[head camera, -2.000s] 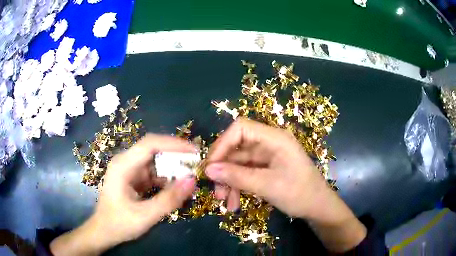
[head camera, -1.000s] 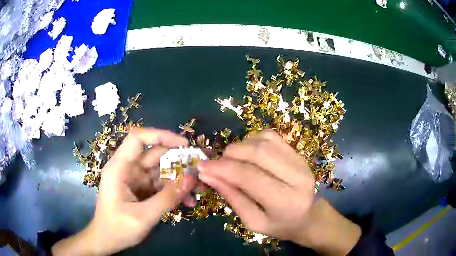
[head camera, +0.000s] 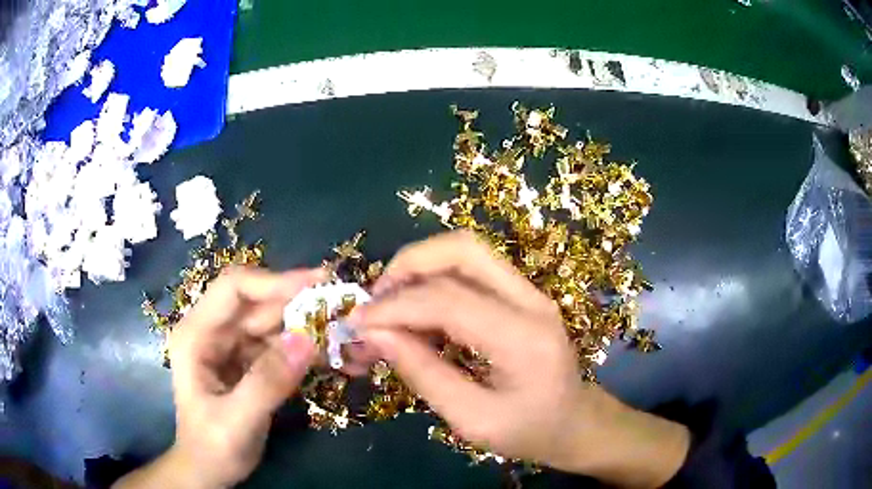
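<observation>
My left hand (head camera: 239, 358) holds a white plastic housing (head camera: 320, 304) by its left side, over the bench in front of me. Brass shows in the housing's slots. My right hand (head camera: 478, 353) touches the housing's right side, its thumb and fingertips pinched around a small shiny piece at the lower right edge; what the piece is exactly is blurred. A loose heap of brass contacts (head camera: 598, 205) lies beyond and beside my right hand, and more brass pieces lie around and below both hands, partly hidden by them.
White housings (head camera: 81, 205) lie piled at the left, some on a blue sheet (head camera: 206, 105). A single housing (head camera: 197, 206) lies beside them. A green conveyor belt (head camera: 382, 24) with a white edge strip (head camera: 421, 69) runs along the top. A clear bag (head camera: 830, 239) lies at far right.
The housing has turned since the earliest frame, so its slotted face with brass now shows. Both hands have shifted slightly left with it. The view has moved a little.
</observation>
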